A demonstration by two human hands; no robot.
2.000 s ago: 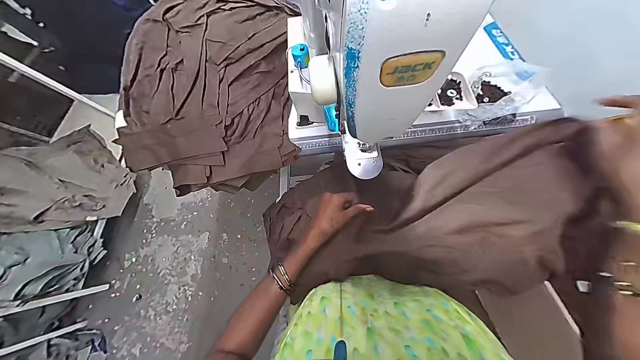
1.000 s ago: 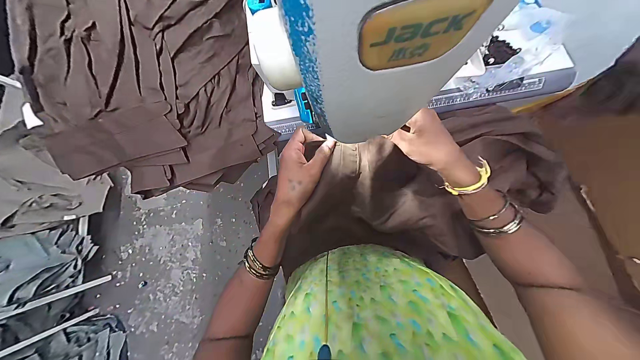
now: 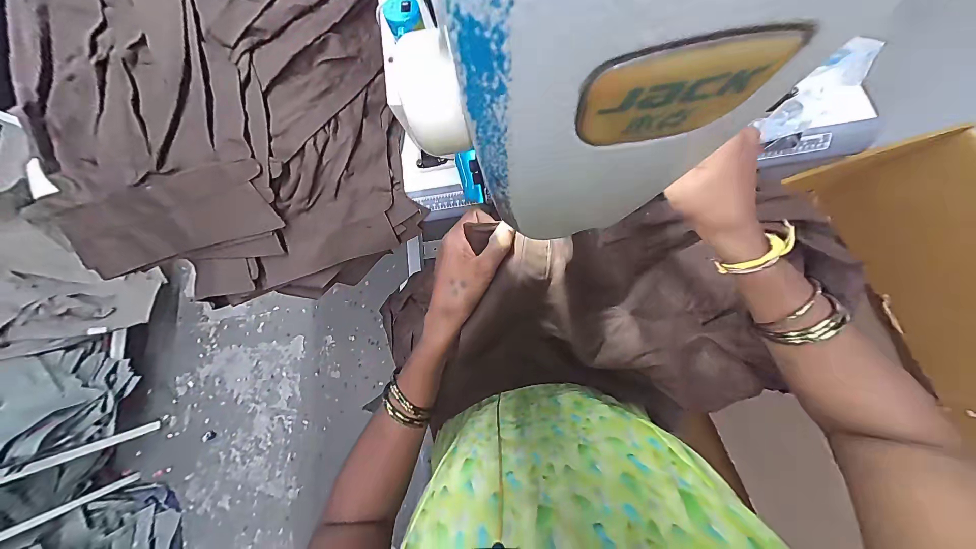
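A brown cloth garment (image 3: 534, 320) lies across my lap and runs up under the head of a white Jack sewing machine (image 3: 564, 168). My left hand (image 3: 469, 267) pinches the garment's edge between thumb and fingers, just left of the machine head. On the right, my right hand (image 3: 720, 191) is raised beside the machine head, above the bunched cloth; its fingertips are partly hidden by the machine, and whether they grip anything does not show. The needle and presser foot are hidden behind the machine head.
Stacked brown cloth pieces (image 3: 213, 152) hang at the upper left. Grey-green cloth (image 3: 53, 412) lies at the far left by white metal bars. A cardboard box (image 3: 907, 252) stands at the right. A clear plastic bag (image 3: 823, 91) rests on the machine bed (image 3: 808, 145) behind.
My left hand has gone from lying over the cloth to pinching its edge. My right hand came in from the far right to the machine, then shifted a little right. The view has moved closer.
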